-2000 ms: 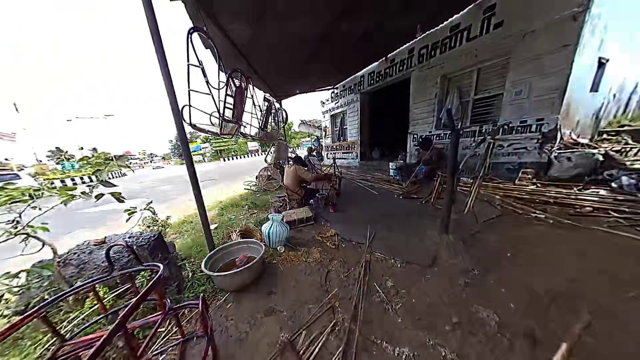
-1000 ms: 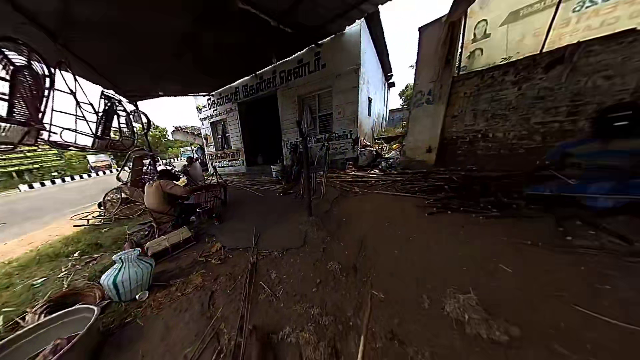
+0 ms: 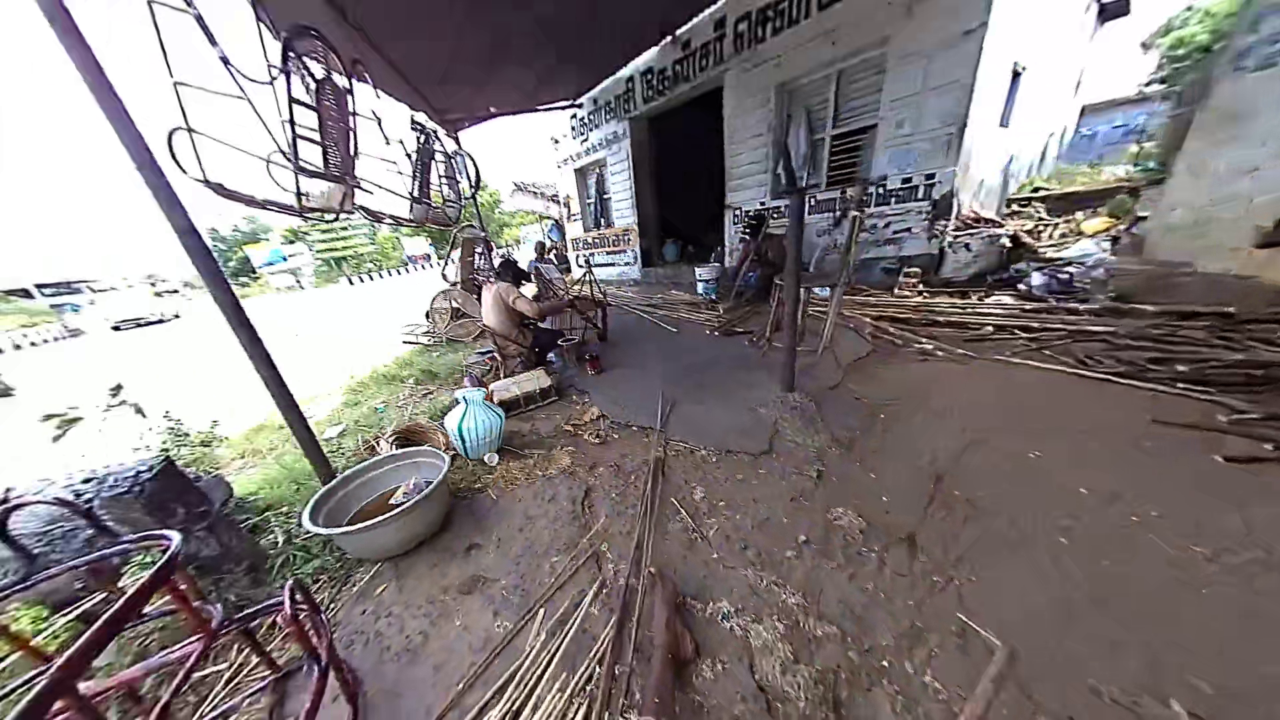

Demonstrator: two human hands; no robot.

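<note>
Neither my left hand nor my right hand can be made out. A brown, blurred shape point(image 3: 664, 645) rises from the bottom edge; whether it is a limb or wood is unclear. Beside it, long thin canes point(image 3: 640, 540) lie on the dirt, with a bundle of pale cane sticks point(image 3: 550, 665) to their left. A grey basin point(image 3: 425, 515) holds brownish liquid and something in it. Just behind it stands a blue-and-white striped water pot point(image 3: 474, 425). Dark red bent cane frames point(image 3: 110, 610) fill the lower left corner.
A metal pole point(image 3: 200, 250) slants up to the awning. Cane swing frames point(image 3: 325, 130) hang there. A person point(image 3: 515, 310) sits working by a cane frame. A wooden post point(image 3: 792, 290) stands ahead, and long poles point(image 3: 1050, 320) lie on the right before the painted building point(image 3: 920, 110).
The view swung right, then back left, so the basin and red frames show fully again. The seated person stays by the cane frame. No hand movement is plain.
</note>
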